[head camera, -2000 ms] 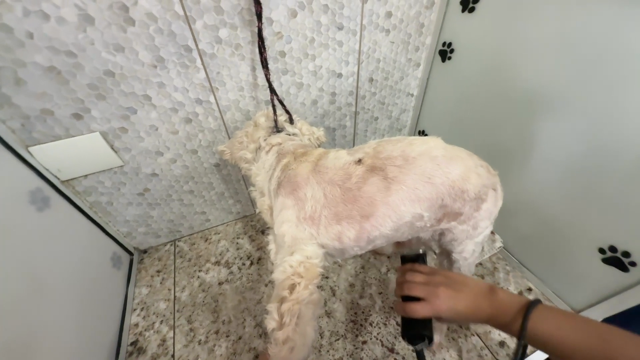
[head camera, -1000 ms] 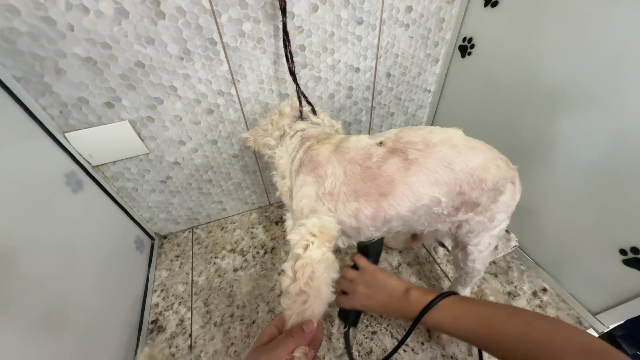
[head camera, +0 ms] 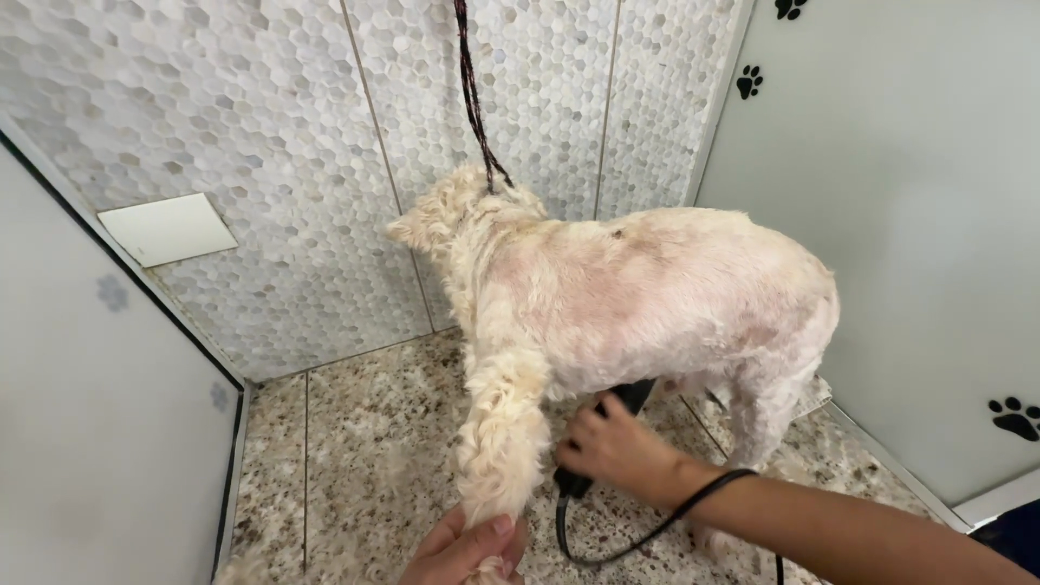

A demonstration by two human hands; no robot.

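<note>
A cream-coated dog (head camera: 650, 292) stands side-on, its head toward the wall; its back and flank are clipped short, with pink skin showing. Curly longer hair covers its front leg (head camera: 504, 431). My left hand (head camera: 471, 546) grips that leg low down, near the paw. In my right hand (head camera: 609, 451) are black electric clippers (head camera: 575, 481), held under the dog's belly just behind the front leg; the blade end is hidden by the body. The clippers' black cord (head camera: 561, 536) loops below and passes over my right forearm.
A dark braided leash (head camera: 470, 89) runs up from the dog's neck. Behind stands a hexagon-mosaic wall (head camera: 268, 97) with a white plate (head camera: 169, 230). Grey panels with paw prints flank both sides, the right one (head camera: 894, 203) close to the rump. Loose hair lies on the speckled stone surface (head camera: 366, 455).
My left hand came into view and took hold of the front leg. My right hand moved left with the clippers, from near the hind leg to under the belly behind the front leg.
</note>
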